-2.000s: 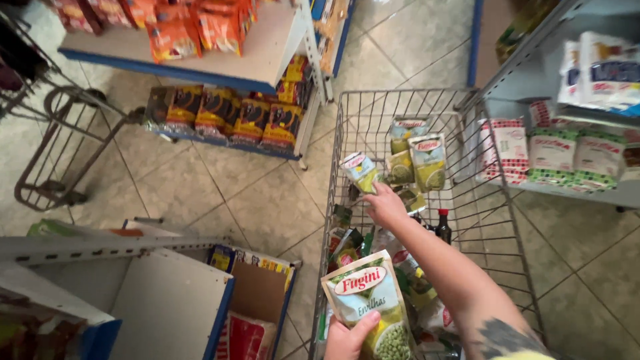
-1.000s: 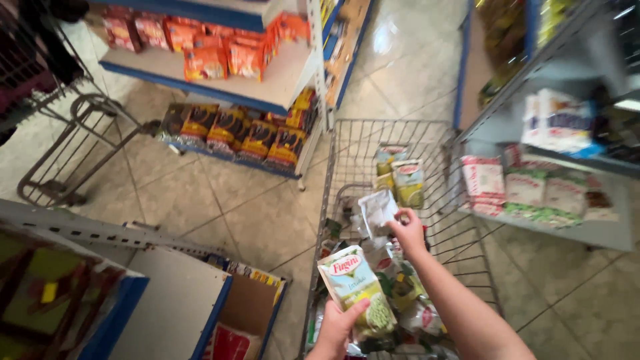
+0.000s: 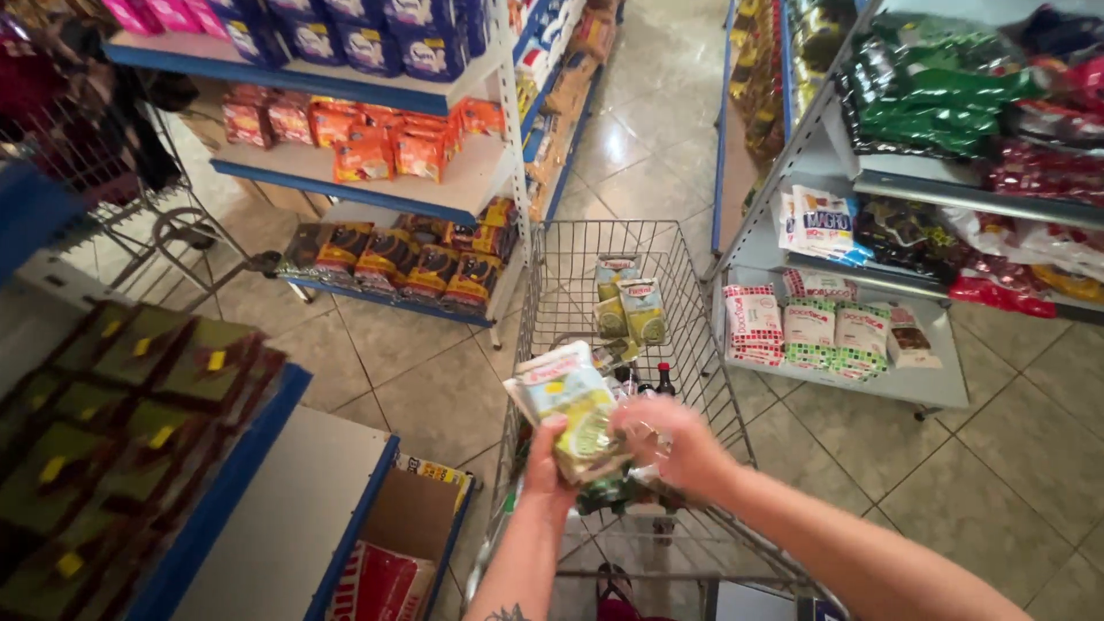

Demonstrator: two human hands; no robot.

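My left hand [image 3: 552,457] holds stacked food pouches [image 3: 573,410], green and white with a red brand mark, over the wire shopping cart [image 3: 720,388]. Close against the right side of that stack is my right hand [image 3: 668,440], blurred; whether it grips anything cannot be told. Beyond my hands, similar pouches [image 3: 642,310] lie in the far part of the cart. A dark bottle with a red cap [image 3: 663,379] stands just past my right hand. Other goods under my hands are partly hidden.
Shelving with orange packets [image 3: 366,155] and dark-yellow packs [image 3: 388,263] is ahead left. A shelf of brown-green packs [image 3: 129,431] is near left. On the right, low shelves hold white and red bags [image 3: 753,319]. Another metal cart [image 3: 194,233] stands far left. Tiled aisle floor [image 3: 414,371] runs between.
My right hand, which held a pouch apart from my left hand, has come back to the pouches in my left hand. The left-hand pouches now look like a stack. The view has tilted up.
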